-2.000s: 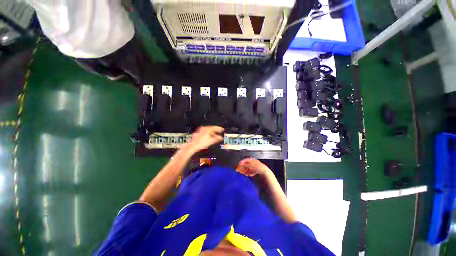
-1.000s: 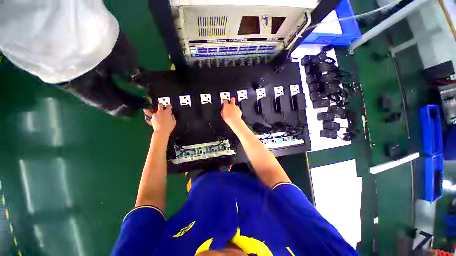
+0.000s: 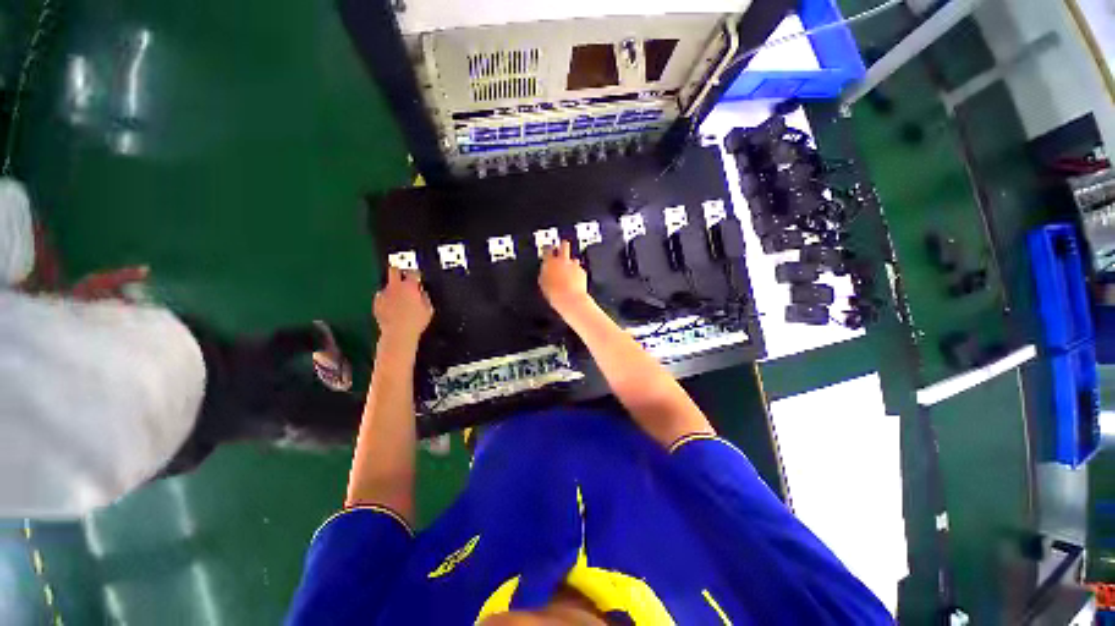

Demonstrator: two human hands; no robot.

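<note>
A row of white sockets (image 3: 501,248) crosses the black bench (image 3: 477,300). My left hand (image 3: 401,303) is at the leftmost socket with its fingertips against the lower edge. My right hand (image 3: 563,279) is at the fourth socket from the left, fingers bent over its lower edge. Whether either hand grips a black adapter is hidden by the fingers and the dark bench. Black power adapters (image 3: 676,248) sit below the sockets on the right, with thin cords running toward the near edge. Pale connection strips (image 3: 501,377) lie along that edge.
A beige test instrument (image 3: 556,73) stands behind the sockets. Rows of adapters with coiled cords (image 3: 783,184) lie on a white sheet to the right, beside the green conveyor (image 3: 966,452). A blue bin (image 3: 844,49) is behind them. A person in white (image 3: 92,397) is at left.
Since two seconds ago both hands have moved from the near edge to the sockets. Over the last second they have hardly moved. The person has shifted from upper left to lower left.
</note>
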